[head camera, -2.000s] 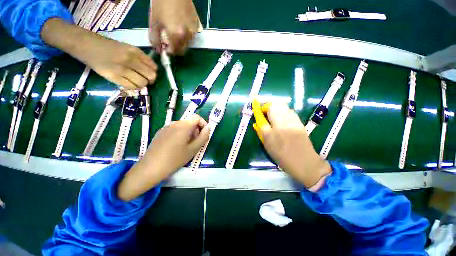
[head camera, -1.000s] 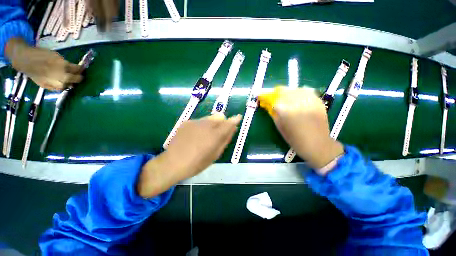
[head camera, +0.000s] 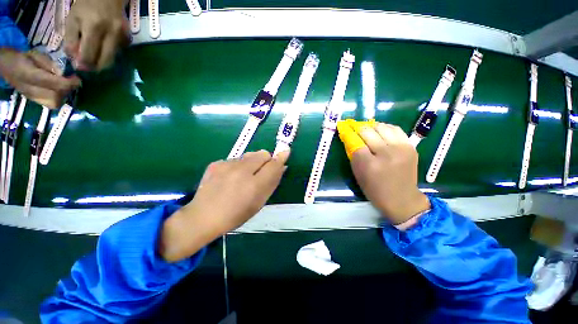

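Smartwatches with pale straps lie across the green conveyor belt. My left hand, bare, has its fingertips at the lower strap of a back-up watch; whether they grip it is unclear. My right hand, with yellow finger cots, has its fingertips beside the middle of another back-up watch; a grip cannot be made out. A watch with a dark face lies left of these. Another dark-faced watch lies right, its lower strap hidden by my right hand.
Pale guide rails edge the belt. A crumpled white piece lies on the near bench. Another person's hands work at the upper left near a heap of straps. More watches lie at right. A clear bag sits lower right.
The other person's hands have moved the watches at left about. My left fingertips have come to the back-up watch's lower strap. My right hand stays by the same watch, its fingers lower.
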